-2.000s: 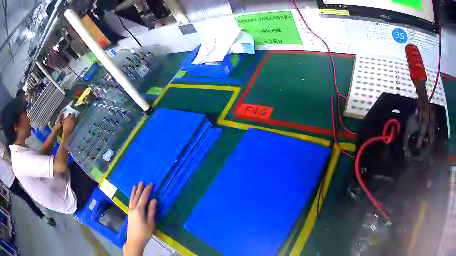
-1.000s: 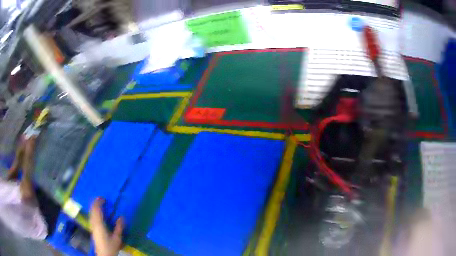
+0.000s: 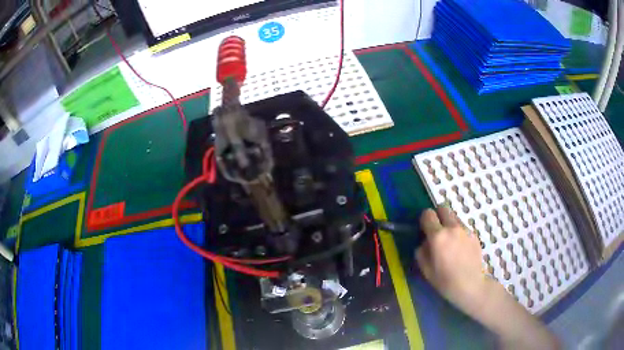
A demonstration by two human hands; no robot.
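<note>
My right hand [image 3: 451, 256] is over the left edge of the white foam tray [image 3: 503, 205], fingers curled; a thin dark pen-like tool [image 3: 397, 226] lies at its fingertips, and I cannot tell if it is held. The tray has rows of dumbbell-shaped cutouts. The black test fixture [image 3: 301, 171] stands left of the hand, its red ribbed handle [image 3: 231, 60] upright. The round fixture nest [image 3: 316, 316] is at its near end. Red wires [image 3: 179, 215] loop on its left. My left hand is not in view.
Blue sheets [image 3: 154, 290] lie at the lower left. A white dotted tray [image 3: 362, 92] is behind the fixture, below the monitor [image 3: 205, 17]. A blue tray stack [image 3: 499, 41] is at the back right, stacked white trays [image 3: 588, 150] at the far right. A blue bin [image 3: 51, 179] is at the left.
The view has swung to the right. The fixture is now central and the right-hand trays have come into view. My left hand has left the picture; my right hand is clearly visible at the tray.
</note>
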